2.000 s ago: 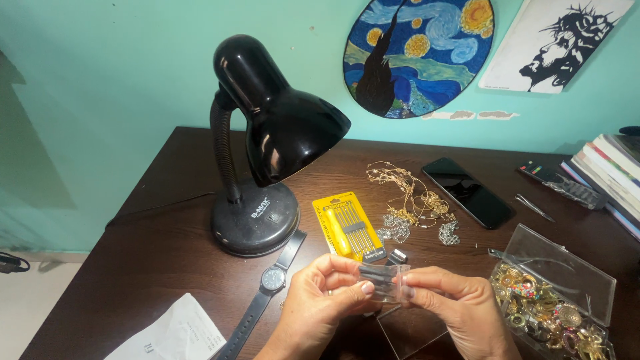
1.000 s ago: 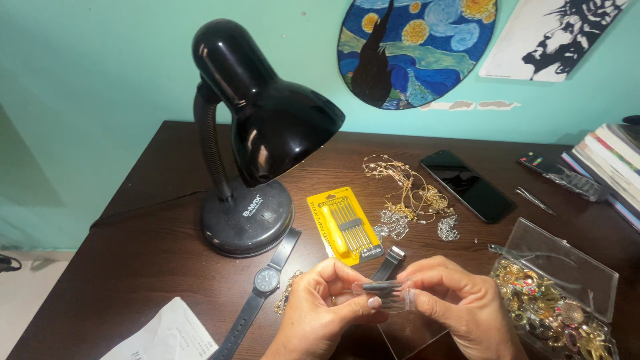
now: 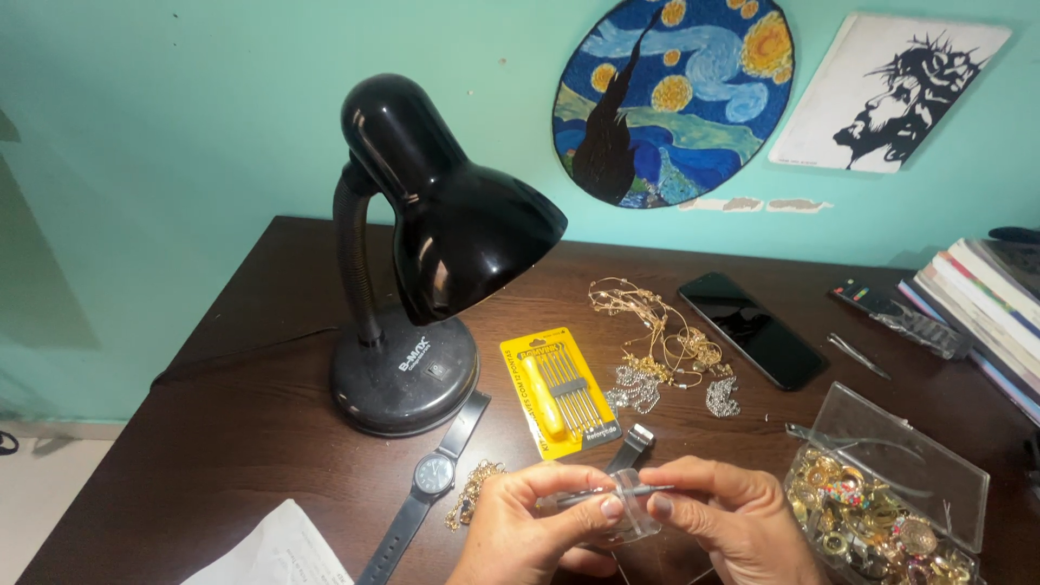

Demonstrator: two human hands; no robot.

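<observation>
My left hand pinches a small clear plastic bag with thin metal pieces in it. The thumb and forefinger of my right hand close on the bag's other side, at the tip of a slim metal piece. Behind the hands lie a dark strap with a metal buckle and a yellow carded screwdriver set. Left of my left hand are a gold chain and a black wristwatch. A clear box of jewelry stands by my right hand.
A black desk lamp stands at the left. Tangled necklaces, a smartphone, tweezers, a remote control in plastic and stacked books lie farther back. A paper sheet is at the front left.
The bag has turned between my fingers, and a slim metal piece now shows at its right side. Both hands remain together near the front of the desk.
</observation>
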